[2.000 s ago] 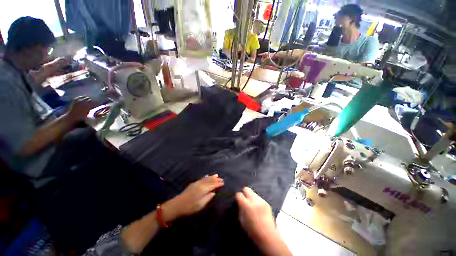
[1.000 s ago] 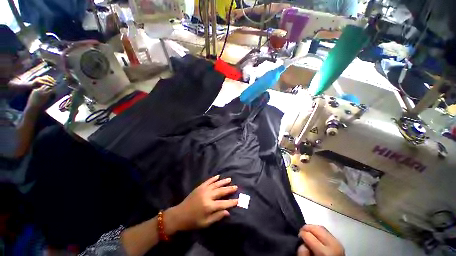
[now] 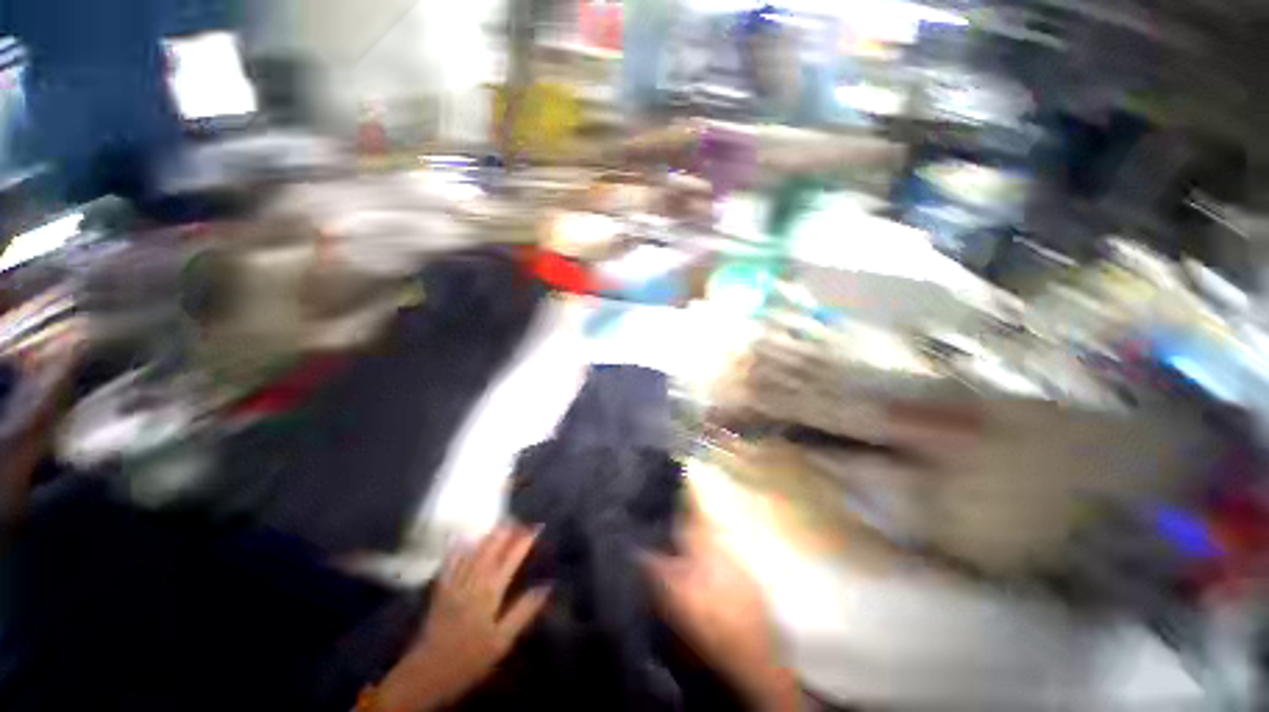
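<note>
The head view is strongly blurred. A black fabric piece (image 3: 599,487) lies bunched in front of me, left of the sewing machine (image 3: 974,480), and runs down toward my lap. My left hand (image 3: 473,612) rests at its left edge with fingers spread. My right hand (image 3: 717,612) is at its right edge; its fingers are too blurred to tell whether they grip the cloth. The stack of black cut pieces (image 3: 376,431) lies farther left. The needle area is too blurred to make out.
A red object (image 3: 560,270) is at the far end of the stack, and another red item (image 3: 292,385) is at its left. A blurred green shape (image 3: 752,278) stands behind the machine head. Another person's arm (image 3: 31,417) shows at the left edge. A blurred yellow shape (image 3: 543,123) is at the back.
The view has shifted and blurred. The loose black fabric is now narrower and separate from the stack, with white table between. My right hand has moved left, nearer my left hand. The white label no longer shows.
</note>
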